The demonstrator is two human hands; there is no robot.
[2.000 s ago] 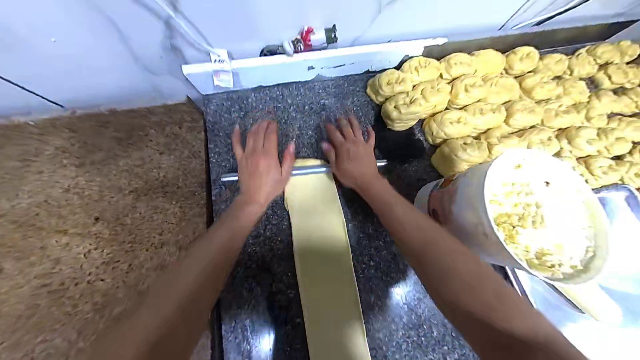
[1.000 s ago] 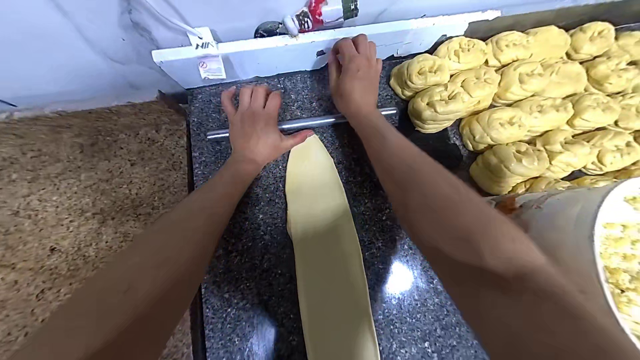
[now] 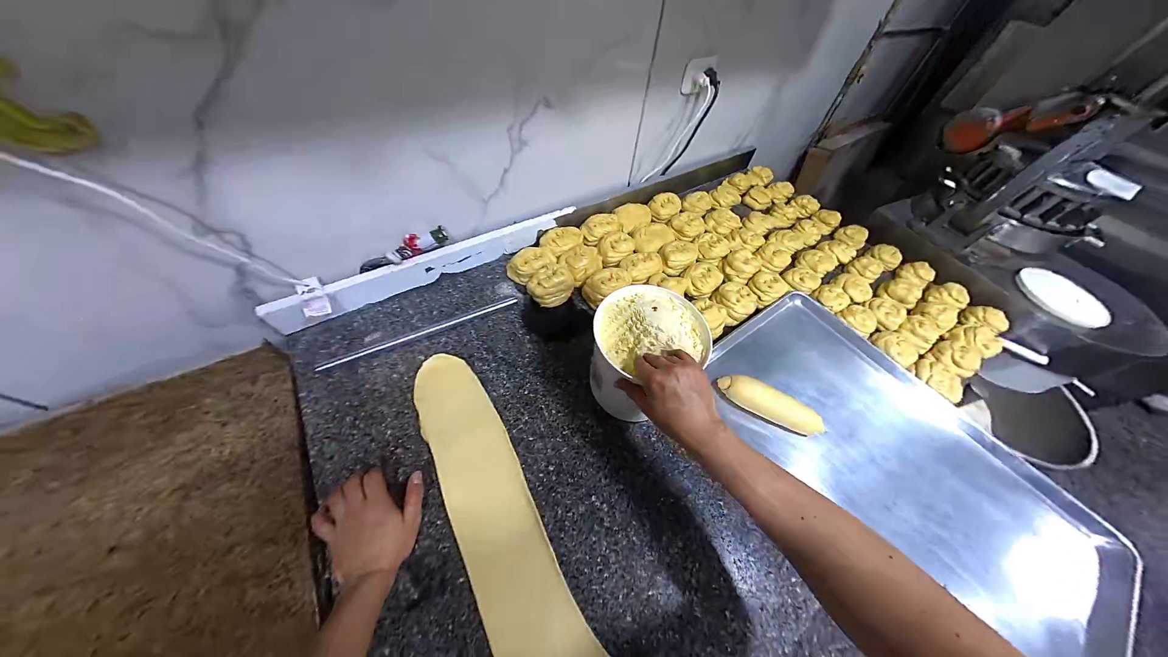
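A long flat strip of dough (image 3: 493, 511) lies on the dark speckled stone counter. My left hand (image 3: 370, 525) rests on the counter just left of the strip, fingers apart, holding nothing. My right hand (image 3: 673, 388) reaches over the near rim of a white tub (image 3: 620, 392), its fingertips at the pale, crumbly filling (image 3: 643, 324) inside; whether they grip any of it cannot be seen. A thin metal rod (image 3: 415, 333) lies on the counter beyond the strip's far end. Right of the tub, one rolled piece of dough (image 3: 771, 404) sits on a metal tray (image 3: 912, 474).
Many coiled dough pieces (image 3: 721, 246) stand in rows at the back right. A white ledge (image 3: 411, 269) runs along the wall, with a small red and white item (image 3: 415, 245) behind it. Machinery (image 3: 1049, 201) and a bucket (image 3: 1040, 429) are at the right. A brown surface (image 3: 146, 511) adjoins the counter.
Both hands have come off the metal rod, which now lies beyond the strip. My right hand has moved to the tub, my left hand back toward me. The view has swung to take in more at right.
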